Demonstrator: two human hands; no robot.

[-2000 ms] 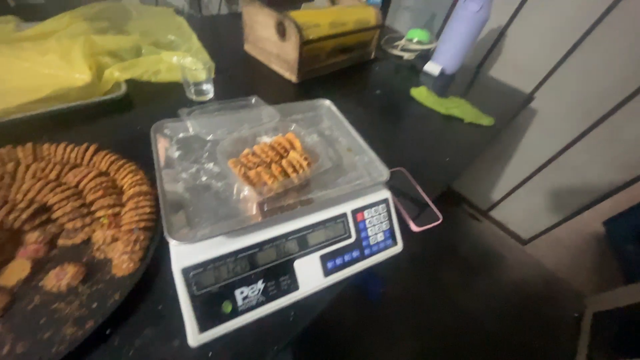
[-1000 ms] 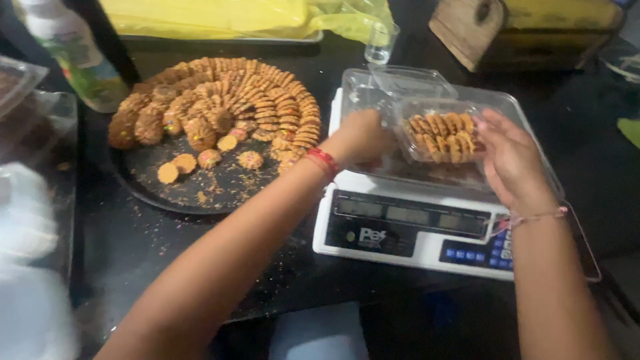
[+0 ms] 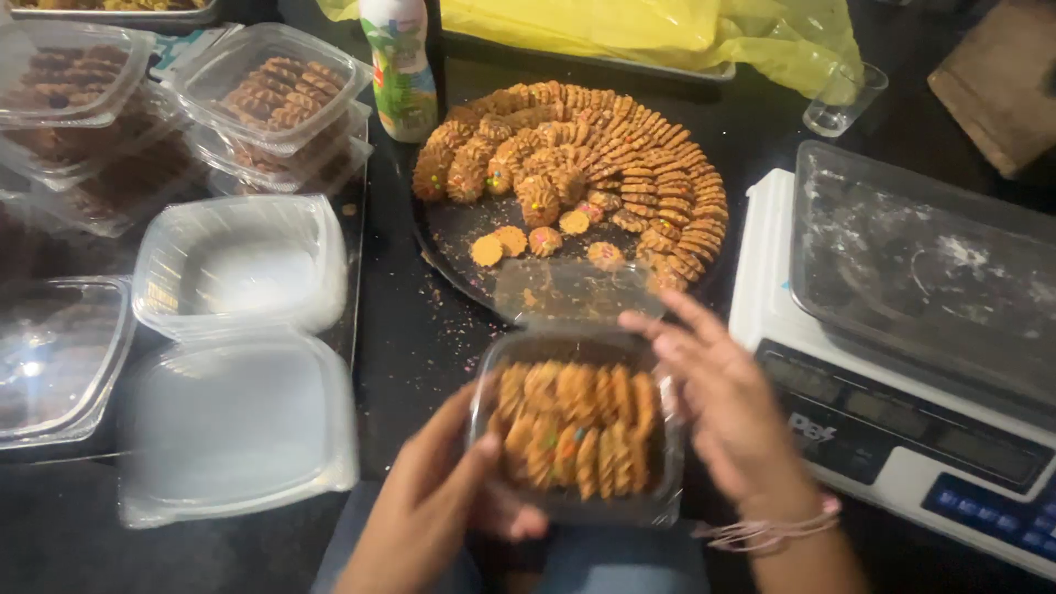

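A clear plastic clamshell container (image 3: 577, 507) with two rows of ridged cookies (image 3: 577, 429) is held low in front of me, its lid (image 3: 569, 293) raised at the far side. My left hand (image 3: 450, 470) grips its left side and lower edge, thumb against the wall. At the right side is my right hand (image 3: 718, 396), its fingers spread beside the lid and the container's upper right corner; its exact contact is blurred. Beyond the container lies a round dark tray (image 3: 445, 276) bearing arcs of cookies (image 3: 660, 165), some with colored sprinkles.
A white digital scale (image 3: 755, 247) with a clear platform stands on the right. An open, unfilled clamshell (image 3: 239, 421) lies left, near stacked cookie containers (image 3: 280, 91). Farther back are a plastic bottle (image 3: 400, 74), yellow plastic (image 3: 577, 29) and a clear cup (image 3: 841, 103).
The cookie container has come off the scale platform and is now in my hands, in front of the tray. The view has swung left, showing the stacked containers.
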